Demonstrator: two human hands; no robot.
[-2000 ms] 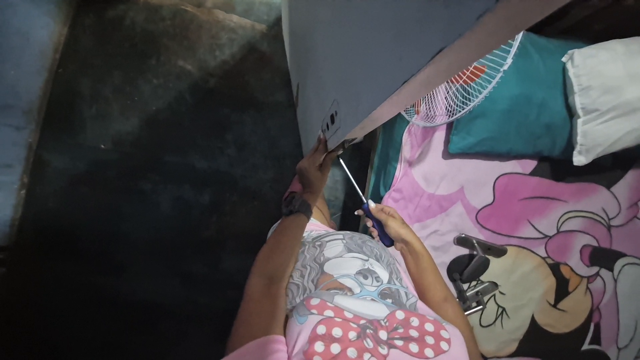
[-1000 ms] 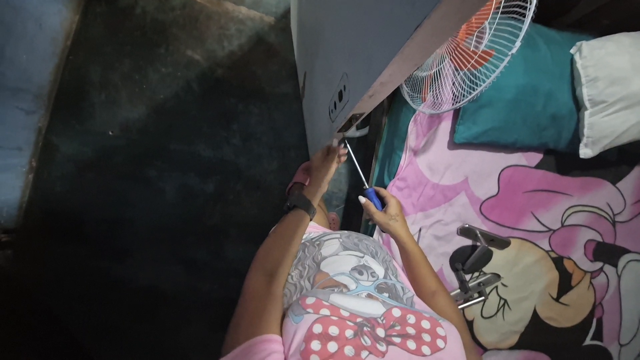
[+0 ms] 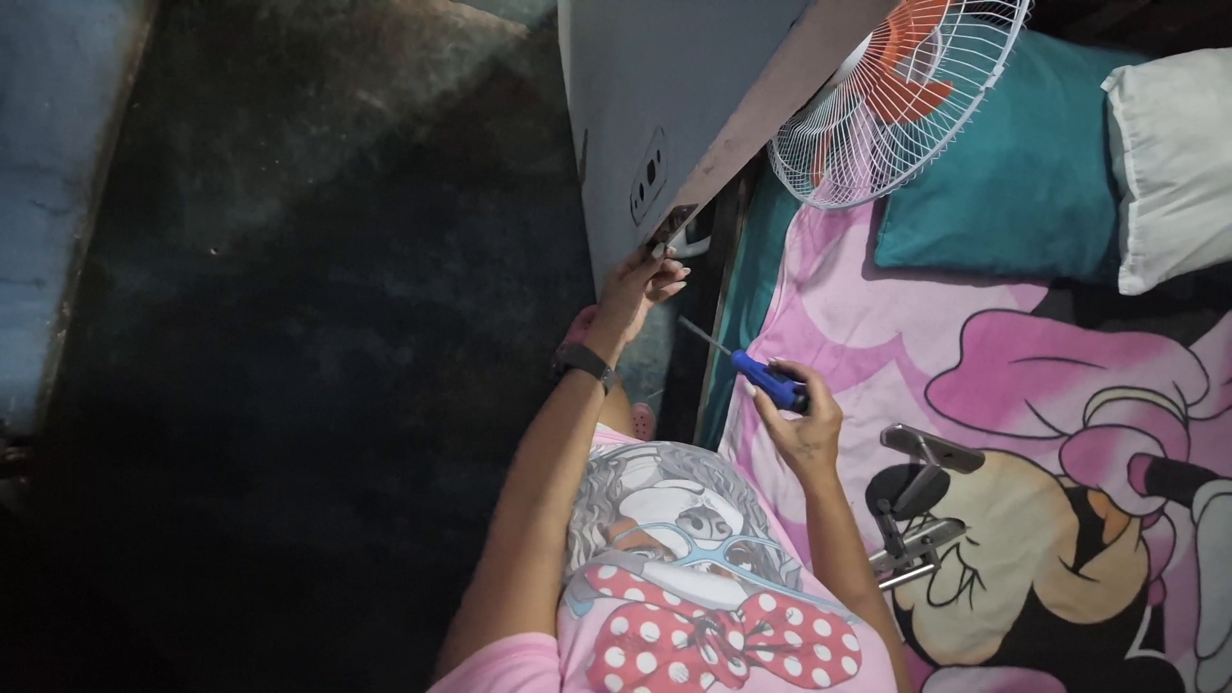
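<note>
My right hand (image 3: 801, 409) grips the blue handle of a screwdriver (image 3: 767, 379), its thin metal shaft pointing up and left, apart from the door. My left hand (image 3: 637, 284), with a dark watch on the wrist, touches the lower edge of a grey door (image 3: 664, 106) beside a lock opening (image 3: 674, 223). Whether its fingertips hold something small cannot be told. A pale lever handle (image 3: 691, 243) shows just right of those fingers. An outlined plate mark with dark holes (image 3: 649, 175) is on the door's face.
A white wire-caged fan (image 3: 895, 106) with orange blades stands behind the door. To the right, a bed with a pink cartoon blanket (image 3: 866, 337) bears a teal pillow (image 3: 1001, 173), a white pillow (image 3: 1179, 168) and a metal folding stand (image 3: 910, 510). Dark floor (image 3: 318, 366) lies left.
The screwdriver tip has come away from the door's edge, and my right hand has drawn back down and right with it. My left hand remains at the door's edge.
</note>
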